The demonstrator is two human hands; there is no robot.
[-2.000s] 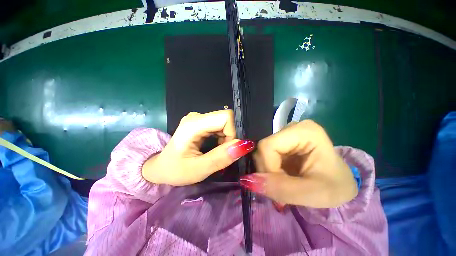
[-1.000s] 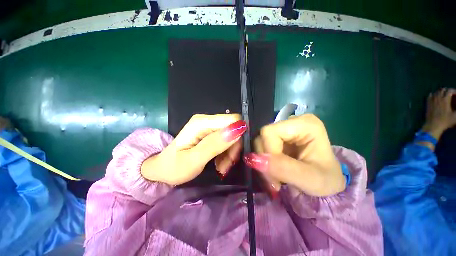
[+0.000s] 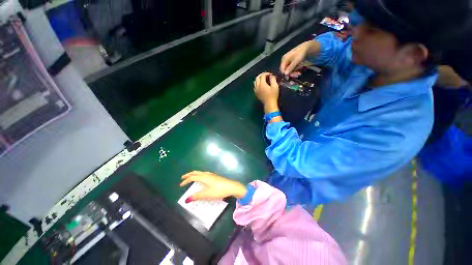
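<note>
My right hand (image 3: 213,186) is over the far end of a white release liner sheet (image 3: 208,211) on the bench. Its fingers and thumb are apart; the thumb tip is over the sheet's left side. The open tablet (image 3: 149,240) lies flat at the lower left with its internals showing, cut off by the bottom edge. Its silvery mainboard with a green patch (image 3: 76,223) is at the far end. A black foam mat (image 3: 155,199) shows beside the tablet. My left hand is out of the picture.
A coworker in a blue smock (image 3: 352,129) sits at the right, both hands on another open unit (image 3: 297,83). The worn white rail (image 3: 155,133) runs diagonally behind the bench. Small white bits (image 3: 163,153) lie near it. A hanging board (image 3: 31,88) is at the left.
The view has swung to the right. The tablet, held upright on edge before, now lies flat. My right hand has left its edge for the white sheet; my left hand has gone out of view.
</note>
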